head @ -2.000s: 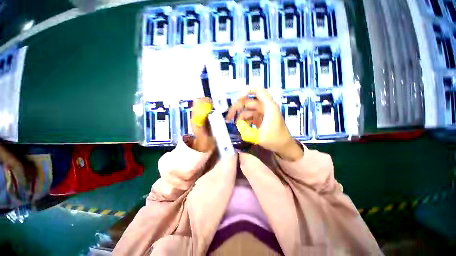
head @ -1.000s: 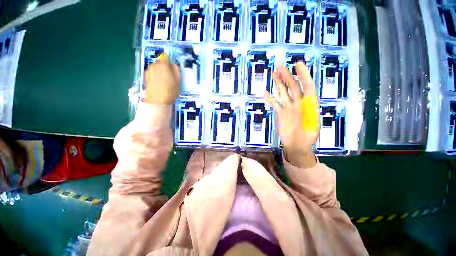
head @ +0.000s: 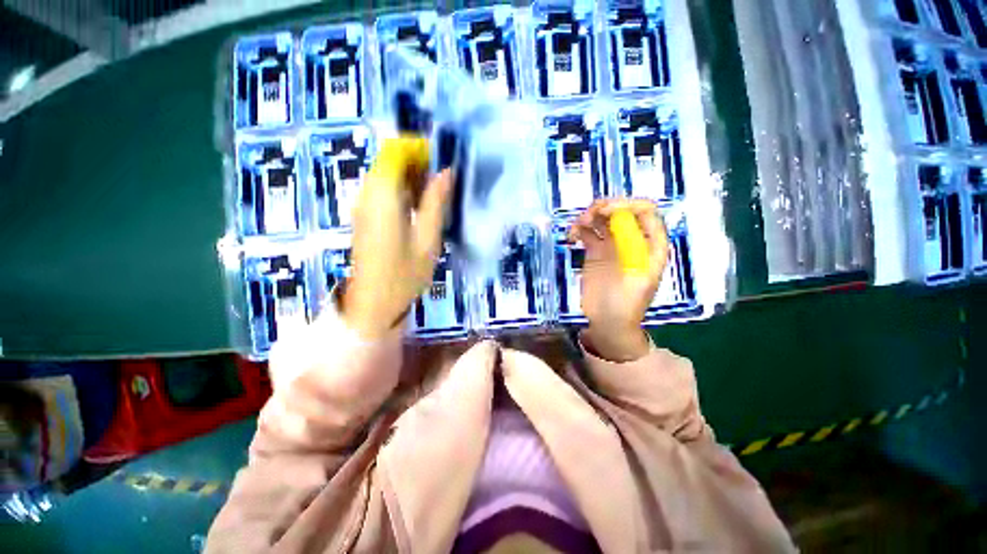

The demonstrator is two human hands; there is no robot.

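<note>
A clear blister tray (head: 710,233) lies in front of me with rows of display modules (head: 267,190), each with a black patch and a small printed label. My left hand (head: 384,254), with a yellow finger cot, is over the tray's middle. It is shut on a display module (head: 452,184) that is strongly motion-blurred. A pale blurred area beside it hides the pockets behind. My right hand (head: 626,265), also with a yellow cot, is over the front right pockets with fingers curled. Whether it holds anything cannot be told.
Ridged, glossy clear-grey trays (head: 810,162) lie to the right, beside another filled tray stack (head: 890,184). The green bench (head: 108,238) extends left. A red stool (head: 179,406) and part of another person in striped clothing (head: 54,427) are at the lower left.
My left hand has moved right from the left pockets to the tray's middle, with a blurred module now in it. My right hand's fingers have curled. The tray appears further left in view.
</note>
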